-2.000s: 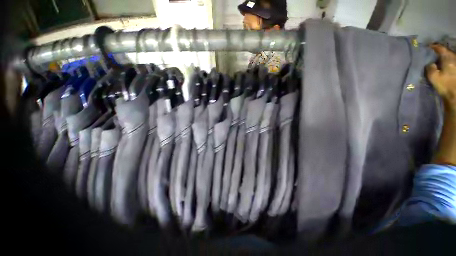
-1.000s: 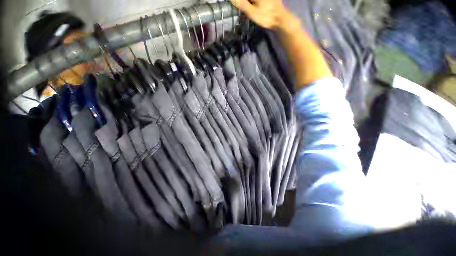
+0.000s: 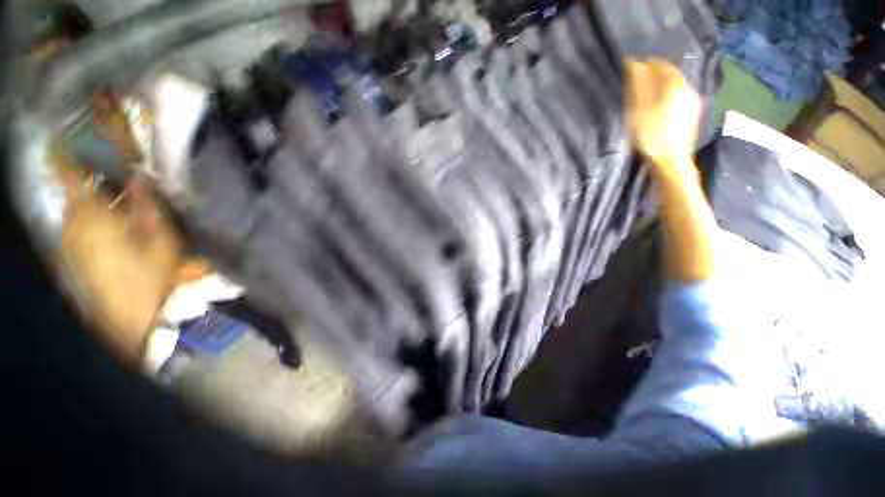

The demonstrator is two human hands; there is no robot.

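Note:
Grey shirts (image 3: 466, 204) hang in a dense row, blurred, across the middle. Their dark hangers show along the top, with some blue hangers (image 3: 335, 78) left of centre. The grey rail (image 3: 184, 39) crosses the upper left. My right hand (image 3: 667, 109) is at the right end of the row, its fingers curled against a grey shirt (image 3: 655, 29); the fingertips are hidden. My left hand is not in view.
A white table (image 3: 757, 320) is at the right with grey garments (image 3: 776, 204) lying on it. Blue cloth (image 3: 791, 44) and a brown box (image 3: 854, 126) are at the upper right. Blurred orange-brown shapes and pale floor are at the left.
The view has tilted down and turned. The shirts now hang slanted and blurred, and the rail shows at the upper left. My right hand has left the rail and is lower, at the shirts.

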